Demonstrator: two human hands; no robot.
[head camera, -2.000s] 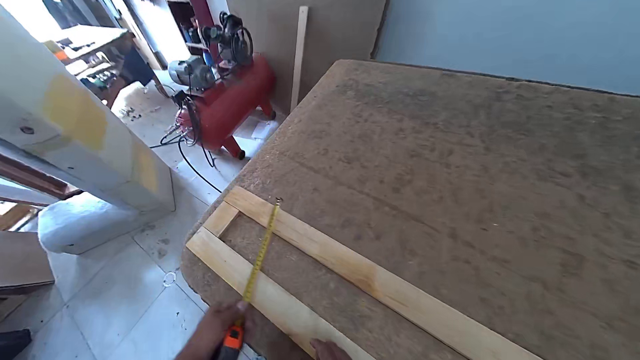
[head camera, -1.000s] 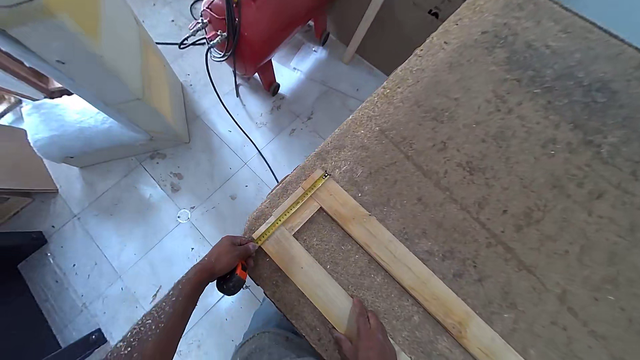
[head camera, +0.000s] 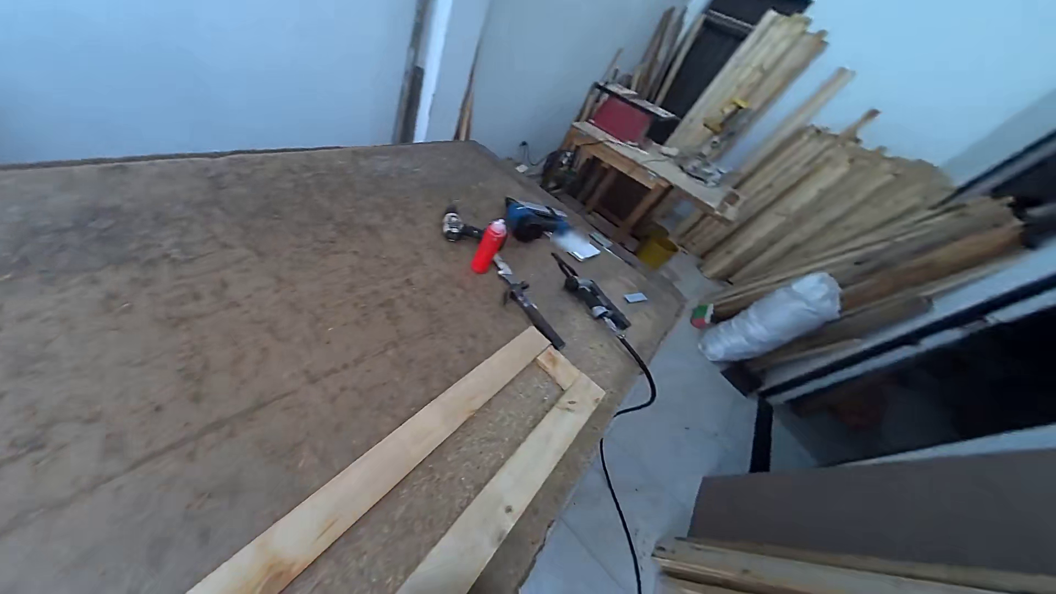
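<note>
Neither of my hands shows in the head view. Two long pale wooden boards, the left board (head camera: 388, 462) and the right board (head camera: 507, 495), lie side by side with a gap between them on the brown worktable (head camera: 247, 330). A short wooden crosspiece (head camera: 558, 368) joins their far ends. Beyond that end lie a dark bar clamp (head camera: 532, 309) and a corded or air-fed power tool (head camera: 596, 301) with a black hose. A red bottle (head camera: 489, 246) stands near a cordless drill (head camera: 455, 227) and a blue power tool (head camera: 532, 221).
The black hose (head camera: 610, 478) drops over the table's right edge to the floor. Many planks (head camera: 825, 206) lean against the wall near a wooden bench (head camera: 652, 169). A white wrapped roll (head camera: 771, 318) and a yellow bucket (head camera: 657, 249) are on the right. Stacked boards (head camera: 825, 569) sit lower right.
The view has swung to the frame's other end. Both hands and the tape measure, seen at the frame's corner one second ago, are out of view.
</note>
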